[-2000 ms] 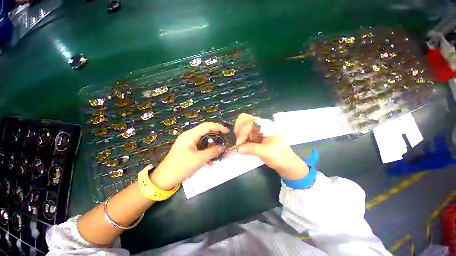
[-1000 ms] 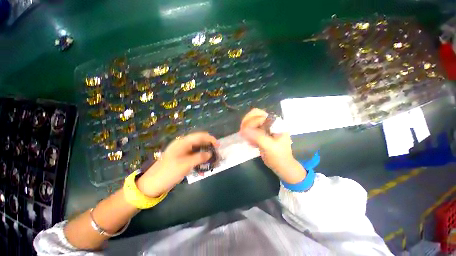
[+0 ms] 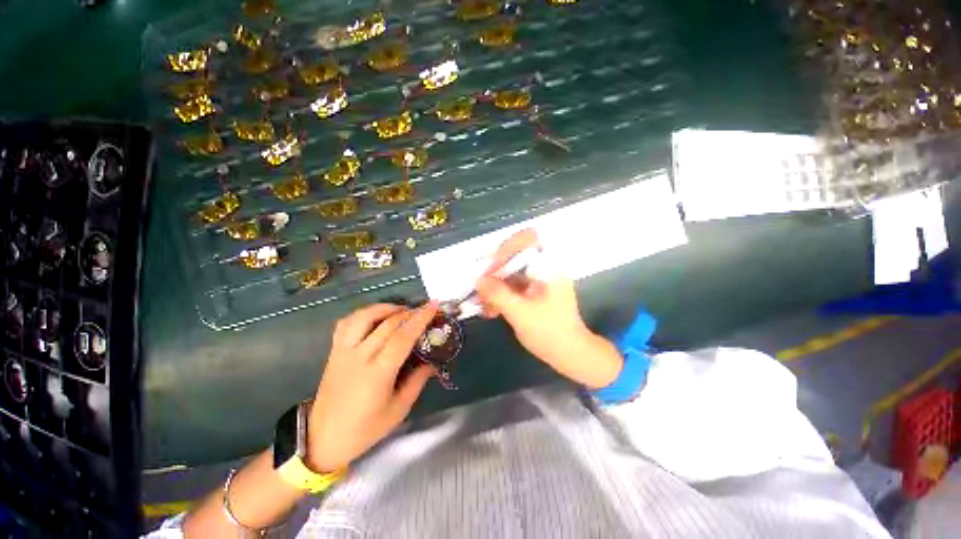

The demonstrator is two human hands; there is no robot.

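Note:
My left hand [image 3: 374, 368] holds a dark round housing [image 3: 439, 339] between thumb and fingers, its open side up, with something pale inside and a thin dark wire at its lower edge. My right hand [image 3: 537, 321] is just right of it, fingers pinched on a thin stick like tweezers [image 3: 471, 302]; its tip is at the housing's upper rim. A long white strip [image 3: 616, 232] lies beyond and under the right fingers. What the tweezers' tip grips is too small to tell.
A clear tray [image 3: 227, 305] with spaced gold pieces lies beyond my hands. A black tray [image 3: 126, 347] with round housings is at the left. At the right are a white gridded sheet [image 3: 738, 174], a gold-brown filled tray [image 3: 896, 74], cut white paper [image 3: 896, 237] and a red bin [image 3: 927, 437].
The view has shifted, so trays sit higher. The housing now faces up and shows clearly. The right hand has moved close to it with the stick in its fingers. More white strip shows.

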